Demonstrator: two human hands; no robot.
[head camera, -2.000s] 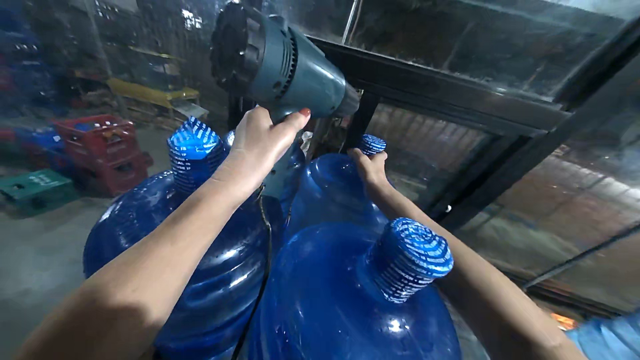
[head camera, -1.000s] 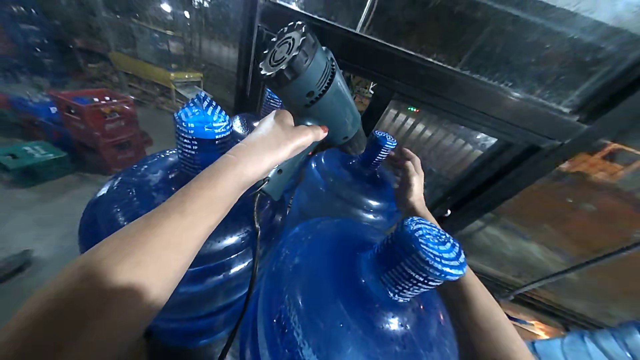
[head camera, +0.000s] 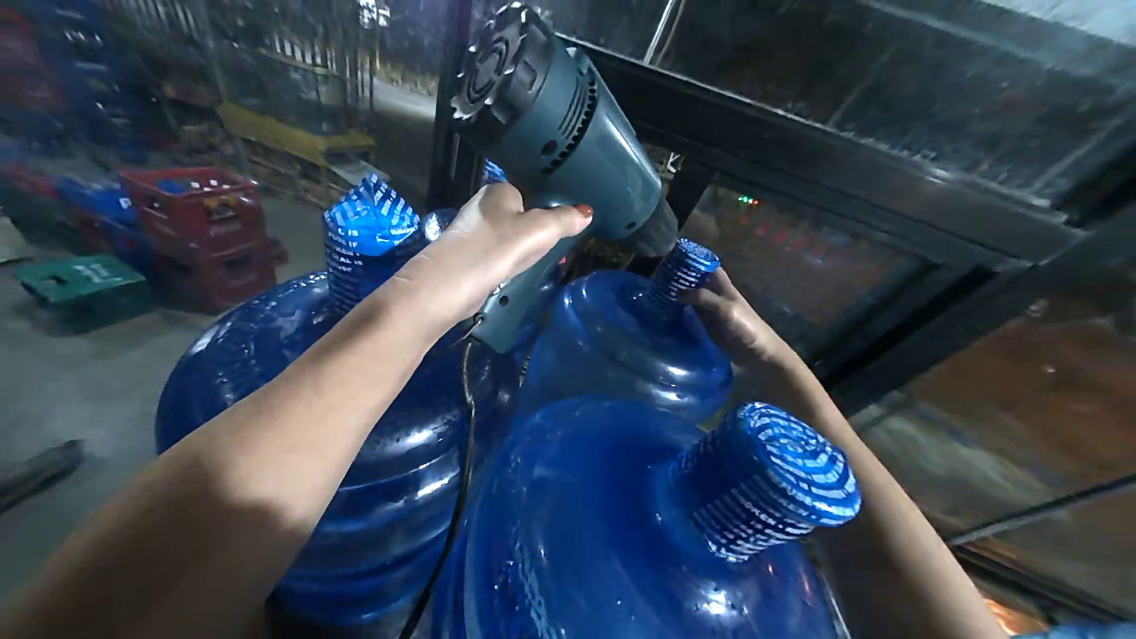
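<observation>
My left hand (head camera: 510, 244) is closed around the handle of a teal heat gun (head camera: 590, 146), whose dark nozzle points at the neck of the farther blue water jug (head camera: 621, 346). My right hand (head camera: 732, 319) touches that jug's neck seal (head camera: 688, 268) from the right side; its fingertips are partly hidden. Nearest me stands another blue jug (head camera: 577, 515) with a printed shrink seal (head camera: 768, 475) lying snug on its cap. On the left jug (head camera: 257, 355), a seal (head camera: 366, 240) stands up loose and peaked at the top. The gun's cord hangs between the jugs.
Behind glass or beyond the jugs at the left are stacked red crates (head camera: 200, 231), a green crate (head camera: 89, 288) and a yellow bench-like object (head camera: 293, 138). A dark metal frame with glass panels (head camera: 799, 177) runs close behind and to the right of the jugs.
My right hand has shifted around the farther jug's neck to its right side. The heat gun has tilted, its nozzle now close to that neck's seal.
</observation>
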